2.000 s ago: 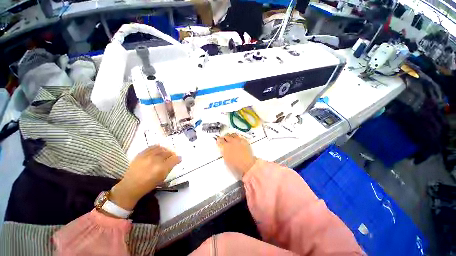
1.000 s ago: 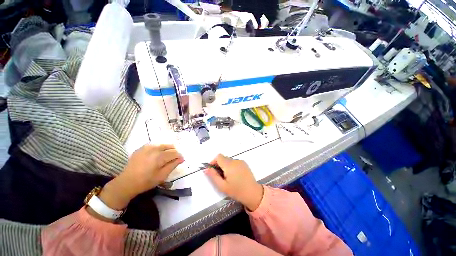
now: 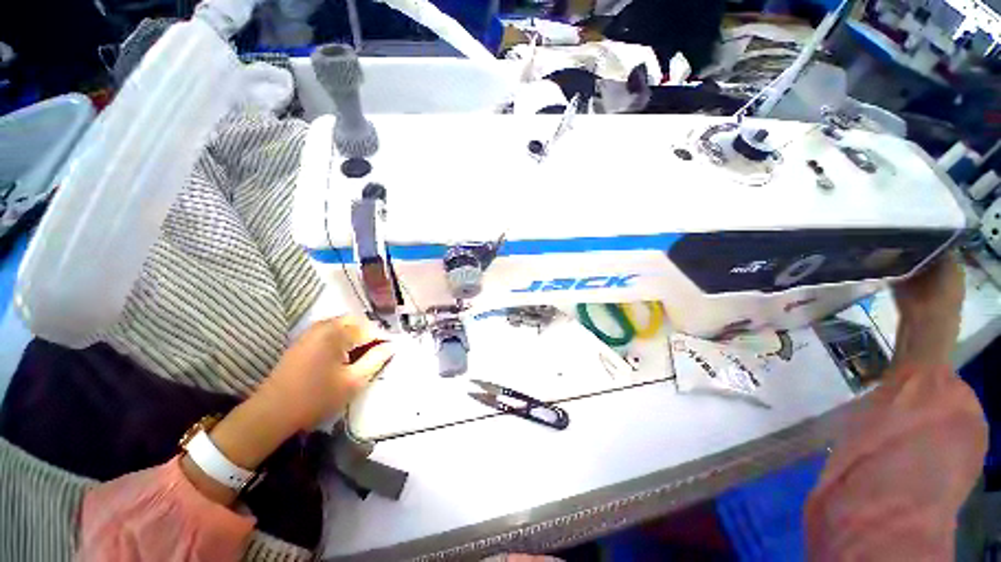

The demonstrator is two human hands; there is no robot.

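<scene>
My left hand [image 3: 324, 373] is on the table just left of and below the needle and presser foot area [image 3: 412, 322]. Its fingers are bunched, with a small dark patch between them that I cannot identify. My right hand [image 3: 931, 302] is at the right end of the white sewing machine [image 3: 494, 198]; its fingers are hidden behind the head. Black thread snips [image 3: 519, 403] lie on the table. A narrow dark strip [image 3: 368, 470] hangs near my left wrist. Striped panels [image 3: 203, 280] and dark fabric [image 3: 110, 406] lie heaped at the left.
The white lamp [image 3: 132, 187] stands at the left of the head. Green and yellow scissor handles [image 3: 617, 321] and a white paper packet [image 3: 719, 370] lie under the machine arm. A control panel [image 3: 851, 351] is set in the table at the right. Blue plastic [image 3: 768, 505] is below the edge.
My right hand has let go of the snips, which now lie on the table, and moved to the machine's right end. My left hand is closer to the needle. The view has moved closer.
</scene>
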